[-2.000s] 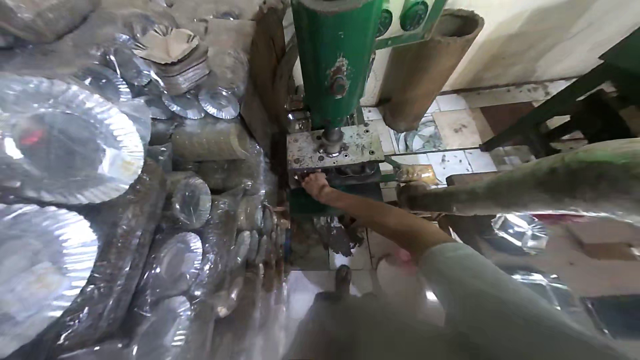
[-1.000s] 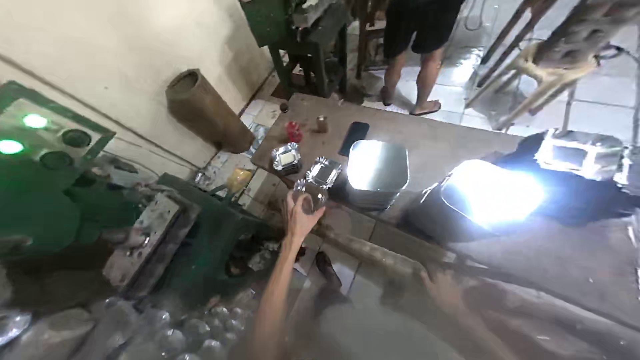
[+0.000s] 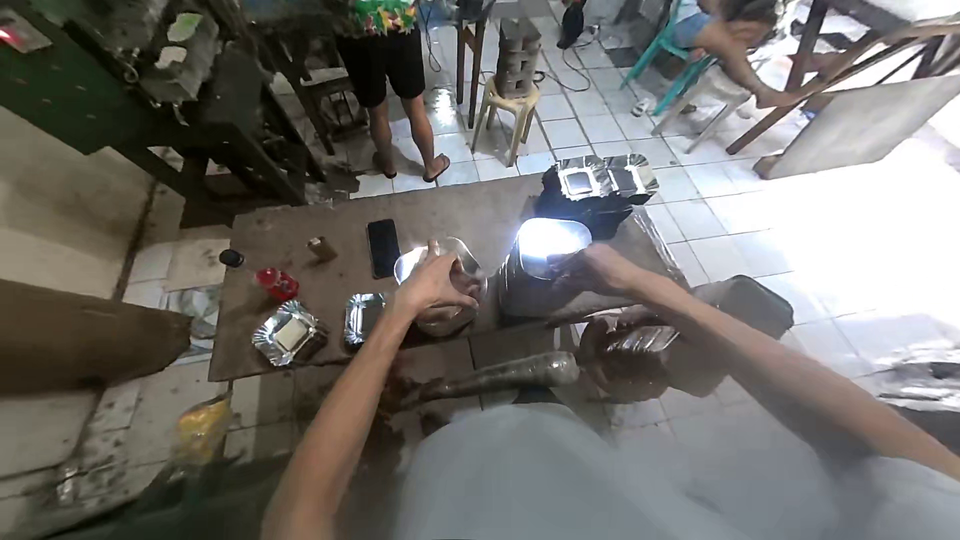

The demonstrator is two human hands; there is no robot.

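My left hand [image 3: 439, 283] is on a stack of shiny foil sheets [image 3: 466, 255] at the middle of the table, its fingers spread over the top and near side. My right hand [image 3: 592, 270] touches the near right edge of a taller stack of foil sheets [image 3: 551, 236], whose top glares white; its fingertips are blurred. Left of my left hand lies a rectangular formed foil tray [image 3: 364, 319]. Farther left is a pile of crimped foil trays [image 3: 290, 334] with a pale block inside.
The low table [image 3: 300, 225] also bears a phone [image 3: 383, 248], a red bottle [image 3: 277, 283], a small brown block [image 3: 322, 249] and foil trays on black plastic [image 3: 592, 214]. A person [image 3: 397, 82] stands beyond it; another sits at upper right. A plastic-wrapped roller [image 3: 517, 375] lies nearer me.
The view has swung right from the green press to the table. My left hand has gone from the small foil trays to the foil sheet stack; my right hand is now at the brighter stack.
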